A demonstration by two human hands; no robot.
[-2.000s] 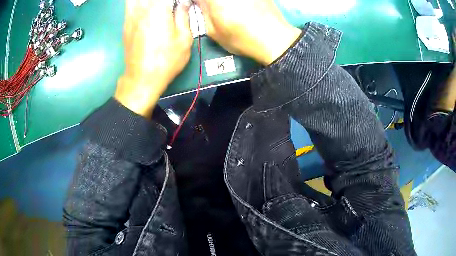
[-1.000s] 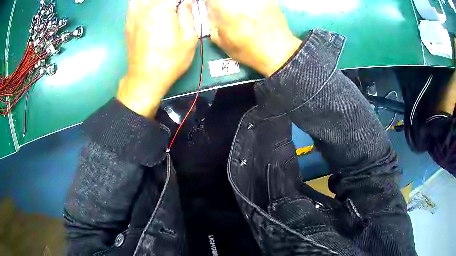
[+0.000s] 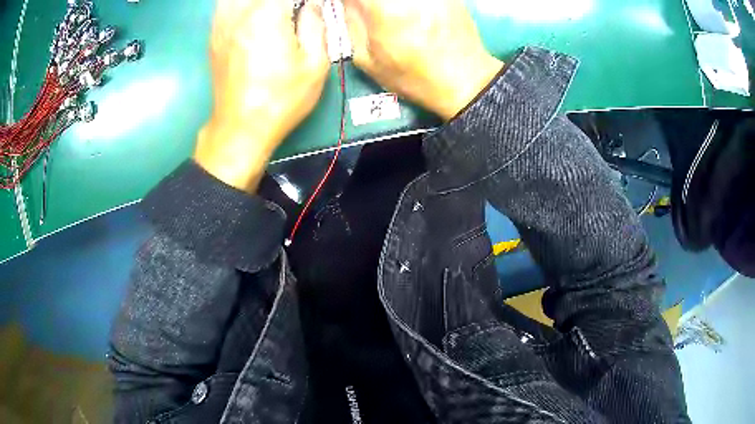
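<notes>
A small white piece [image 3: 338, 33] with a silvery part sits between my two hands at the top edge of the picture. A thin red lead wire [image 3: 341, 124] runs down from it over the table edge and ends in a small pale tip near my left cuff. My left hand [image 3: 265, 74] and my right hand [image 3: 410, 50] are close together around the piece. The fingertips are washed out by glare and partly cut off by the top edge, so the exact grip is hidden.
A bundle of red wires [image 3: 37, 124] with silvery ends lies at left on the green bench [image 3: 165, 166]. A white label [image 3: 374, 108] is near the bench edge. White pieces [image 3: 718, 62] lie at the upper right. Another person's dark sleeve [image 3: 718, 199] is at the right edge.
The white piece and its red wire have shifted slightly to the right. Both hands remain together around the piece. The other person's bare forearm at right no longer shows.
</notes>
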